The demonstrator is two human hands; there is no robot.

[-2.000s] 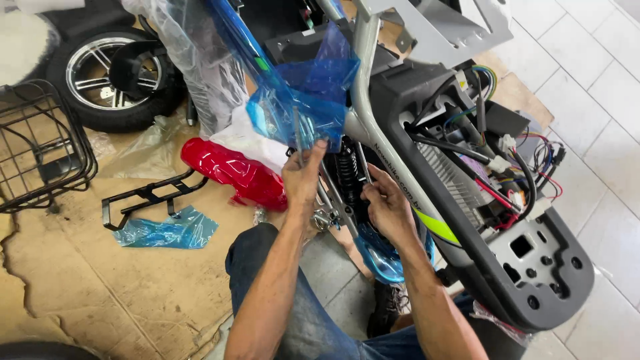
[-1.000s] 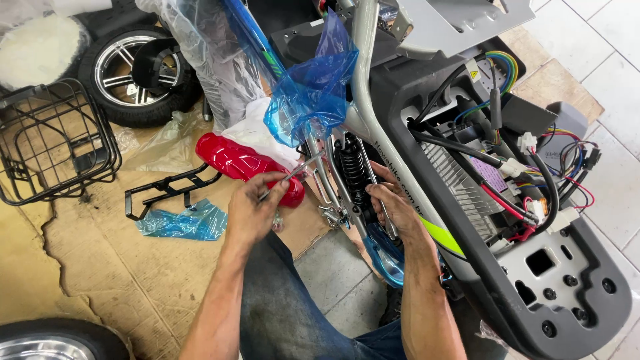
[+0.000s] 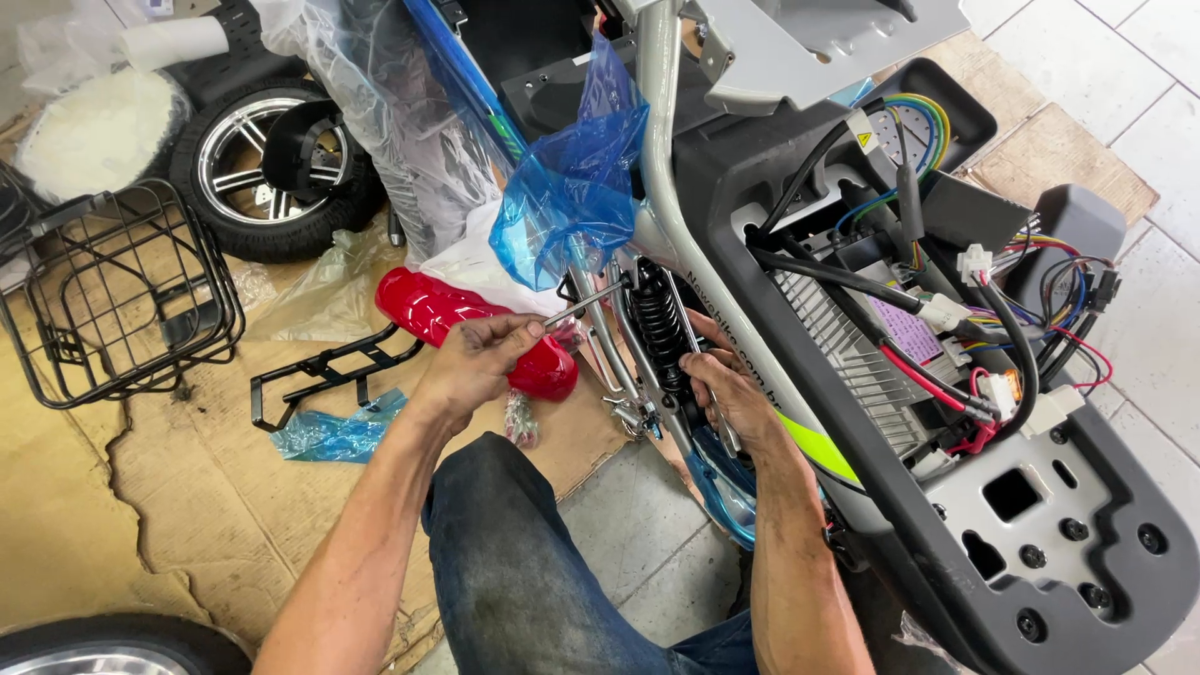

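Note:
My left hand [image 3: 487, 361] pinches a thin metal tool, likely an Allen key [image 3: 586, 305], whose tip reaches the upper end of a black coil-spring shock absorber [image 3: 659, 328]. To the right of that spring, my right hand [image 3: 731, 389] is closed around a slim metal wrench [image 3: 694, 342], its exact kind unclear; its upper end lies beside the shock. Both hands are at the silver frame tube [image 3: 661, 150] of a partly dismantled electric scooter. Blue plastic film [image 3: 572, 197] wraps the parts above the shock. Just beyond my left hand lies a glossy red fender [image 3: 441, 309].
On the cardboard [image 3: 225, 487] at the left are a black wire basket [image 3: 122, 291], a wheel [image 3: 272, 169] and a black metal bracket [image 3: 328, 370]. An open compartment with cables [image 3: 900, 309] is at the right, over grey floor tiles.
Two seconds ago my left hand was up at the blue film; it has moved down and left, now with the thin tool reaching the shock's top. My right hand stays beside the shock.

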